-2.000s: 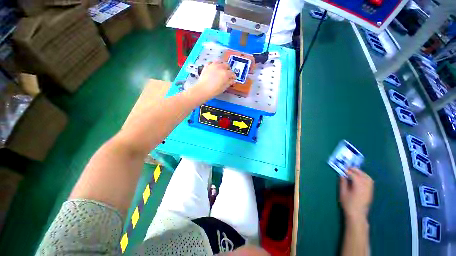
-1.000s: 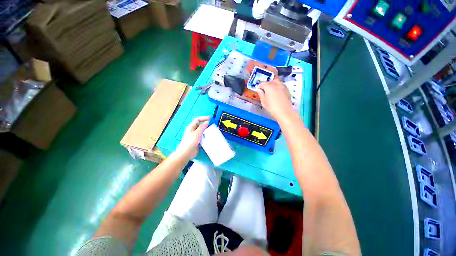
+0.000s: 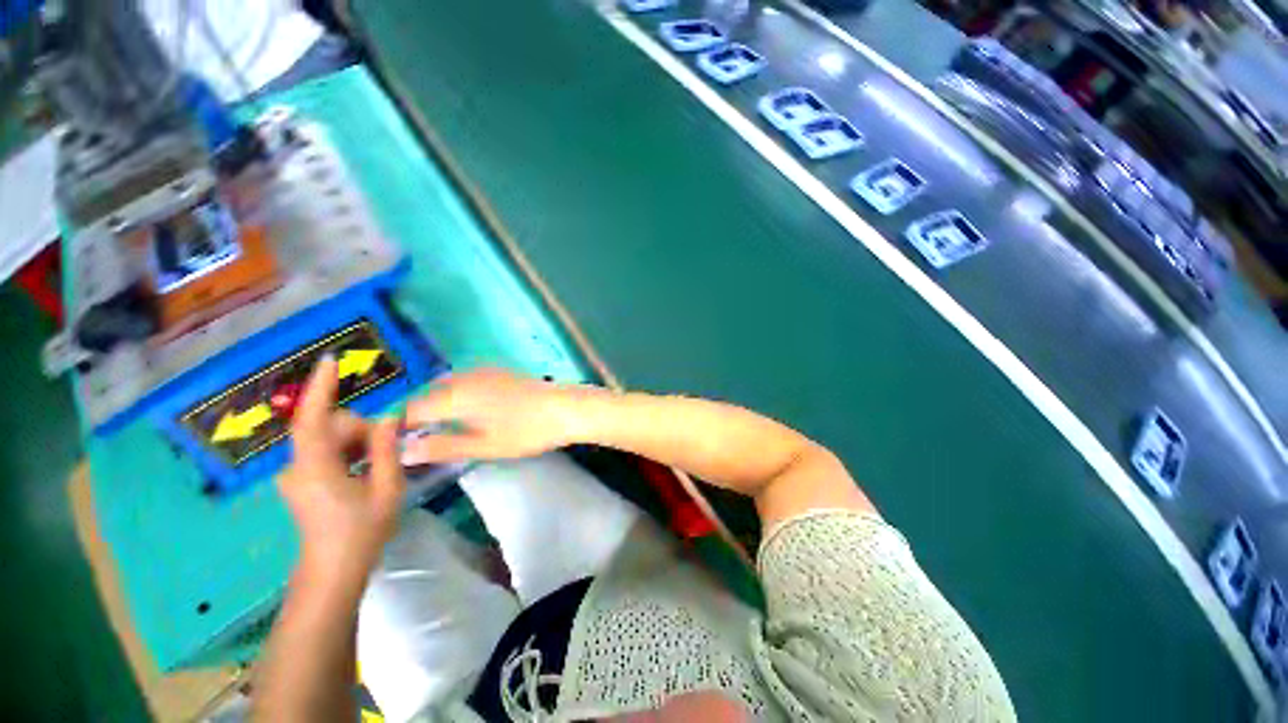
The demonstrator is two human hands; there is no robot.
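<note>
A palm-sized housing (image 3: 195,240) with a white frame sits in the orange-brown fixture (image 3: 226,290) on the perforated bed plate. The press head stands close over its back edge; contact cannot be told. My left hand (image 3: 336,473) is blurred in front of the blue press base (image 3: 184,431), fingers apart, near the red emergency stop button (image 3: 287,400). My right hand (image 3: 480,417) is beside it at the table's front edge. A pale thing shows under its fingers, too blurred to name; whether the hand grips it cannot be told.
Several housings (image 3: 946,237) lie along the conveyor (image 3: 1045,304) beyond its white edge line. The dark-green bench (image 3: 678,269) runs to the right of the turquoise table (image 3: 184,565). A dark clamp (image 3: 120,318) stands beside the fixture. Cardboard shows at bottom left.
The view has swung right. My right hand has left the housing in the fixture and come back beside my left hand, at the front of the press base. The white cover is no longer clearly visible.
</note>
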